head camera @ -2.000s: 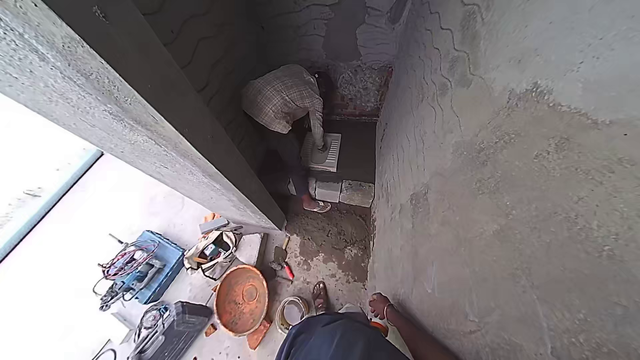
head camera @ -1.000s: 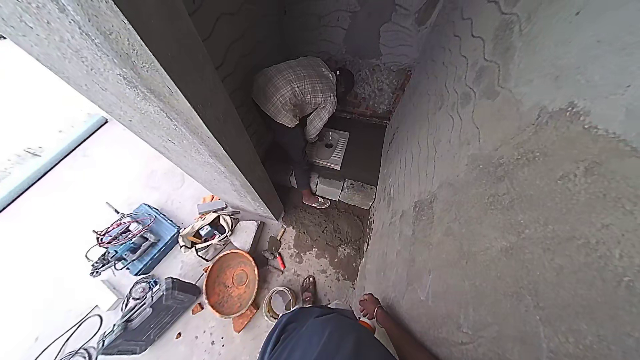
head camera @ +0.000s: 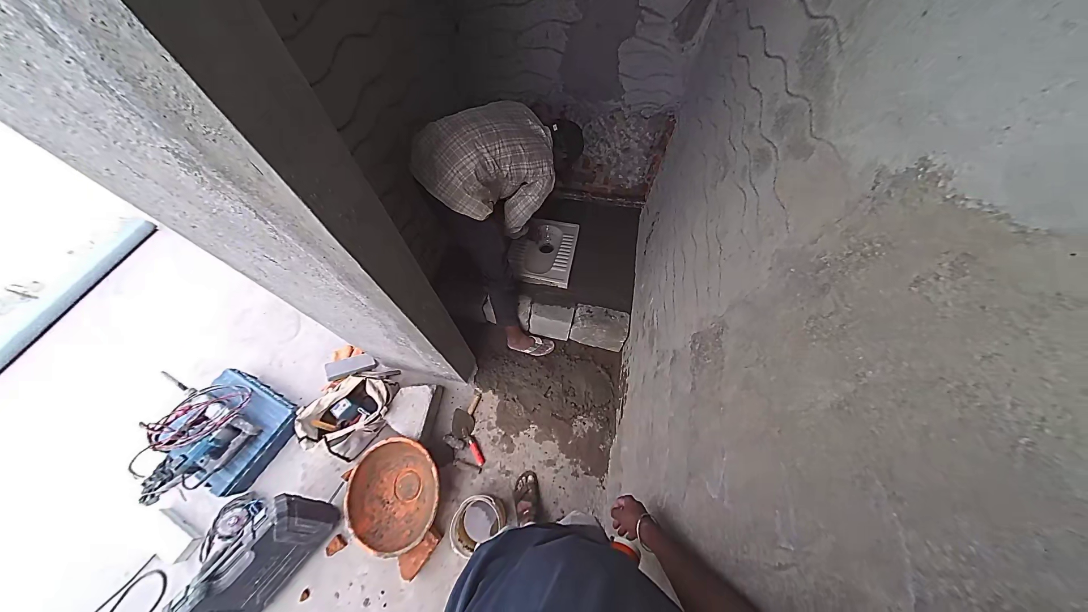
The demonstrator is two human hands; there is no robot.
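Observation:
My right hand [head camera: 629, 518], with a bangle at the wrist, is near the foot of the rough plastered wall [head camera: 816, 365] at the lower right. Its fingers are curled, and whether they hold anything cannot be made out. My left hand is out of view. Beyond, a person in a checked shirt [head camera: 489, 157] bends over a white squat toilet pan [head camera: 552, 253], one hand at its bowl. Grey blocks [head camera: 600, 326] form a step in front of the pan. A trowel [head camera: 463, 422] and a red-handled tool [head camera: 476, 451] lie on the floor.
An orange basin [head camera: 374, 501] and a bucket [head camera: 461, 540] stand left of my feet. Farther left are an open tool bag [head camera: 327, 425], a blue case [head camera: 255, 459] with a power tool and cables, and a black case [head camera: 263, 561]. A concrete pillar [head camera: 255, 195] edges the doorway.
The other person's hand has moved off the middle of the pan, so its drain hole shows. My right hand stays beside the wall. The view has shifted somewhat.

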